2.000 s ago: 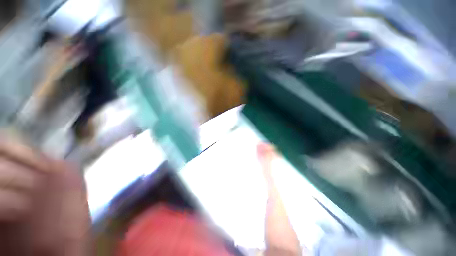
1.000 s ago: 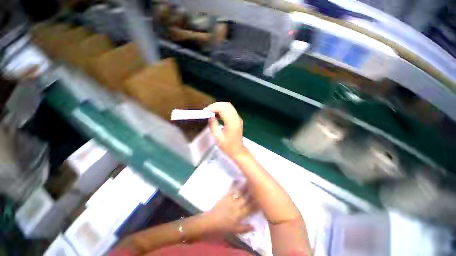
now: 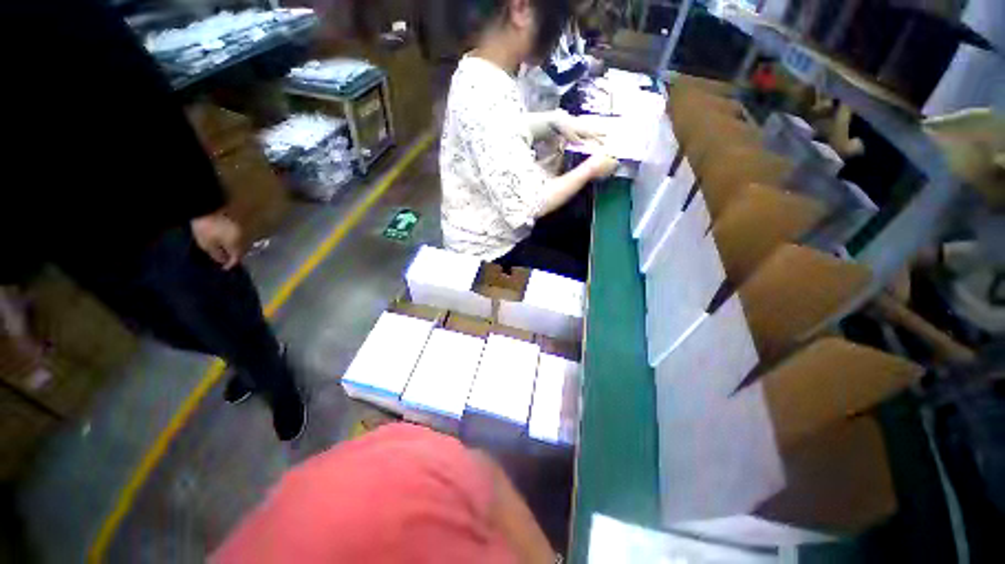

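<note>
Neither of my hands shows; only my red sleeve and a bit of bare arm are at the bottom edge. A row of open white retail boxes (image 3: 716,441) with raised brown flaps (image 3: 832,380) runs along the right of the green bench (image 3: 619,441). Closed white boxes (image 3: 441,369) stand side by side to the left of the bench, some with brown board showing between them. A flat white item (image 3: 628,542) is cut off at the bottom edge.
A co-worker in a patterned white top (image 3: 485,154) works at the bench's far end. A person in dark clothes (image 3: 209,297) stands at the left. A cart (image 3: 369,116) with bagged items stands behind, beyond a yellow floor line (image 3: 276,297). A shelf frame (image 3: 882,110) is at upper right.
The view has swung left along the bench. Both my hands, one holding a thin white piece, have left the picture. The co-worker and closed boxes now show clearly.
</note>
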